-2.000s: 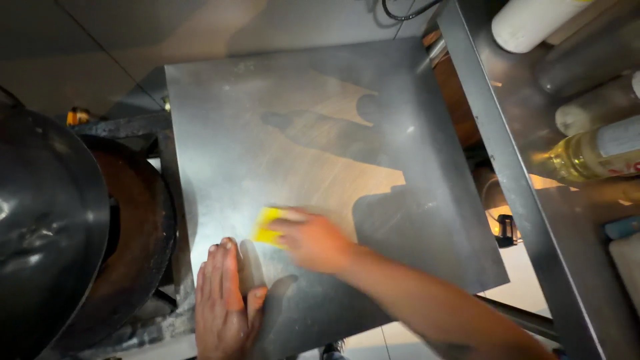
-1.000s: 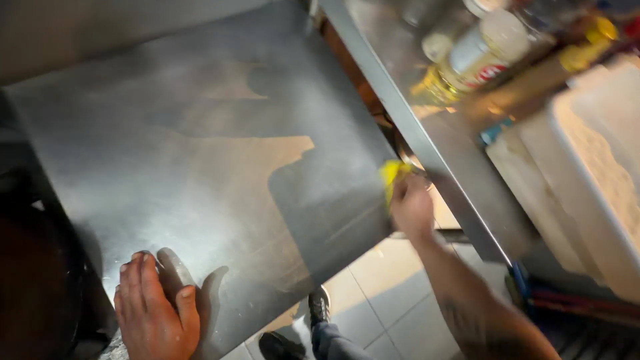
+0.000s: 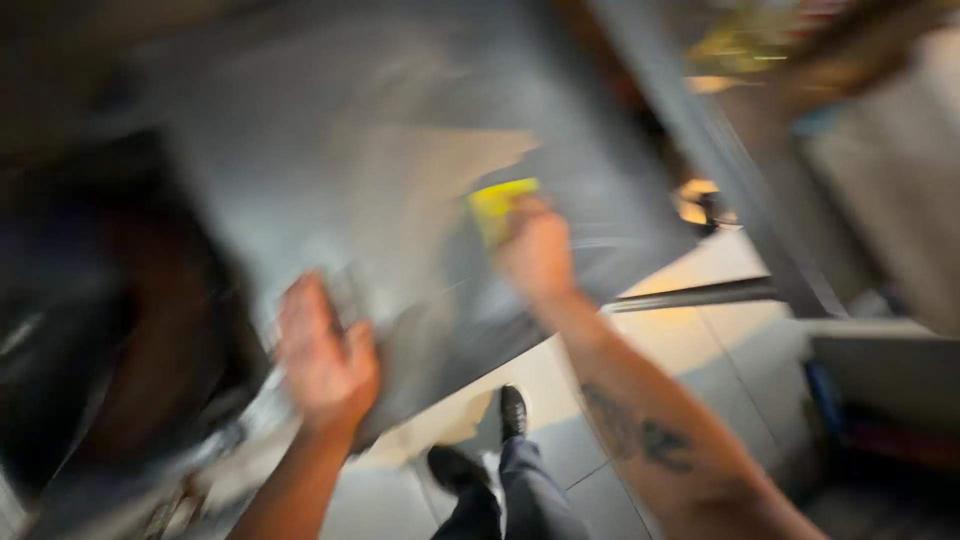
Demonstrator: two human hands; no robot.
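A smooth metal tabletop (image 3: 300, 180) fills the middle of the blurred head view. My right hand (image 3: 536, 244) is closed on a yellow sponge or cloth (image 3: 499, 206) and holds it against the tabletop, right of centre. Near the left front of the same surface, my left hand (image 3: 326, 345) lies palm down with nothing in it, its fingers together and its thumb apart. Faint reflections of both hands show in the metal beside them.
A large dark pot (image 3: 67, 322) stands at the left. On the right runs the metal edge of another counter (image 3: 720, 142), with a blurred bottle (image 3: 750, 45) and a pale container (image 3: 900, 165) on it. Below are floor tiles (image 3: 577, 442) and my shoes (image 3: 514, 409).
My right hand, with the yellow item, has gone from the tabletop's right edge back in over the surface. The left hand rests on the metal as before. The view has shifted.
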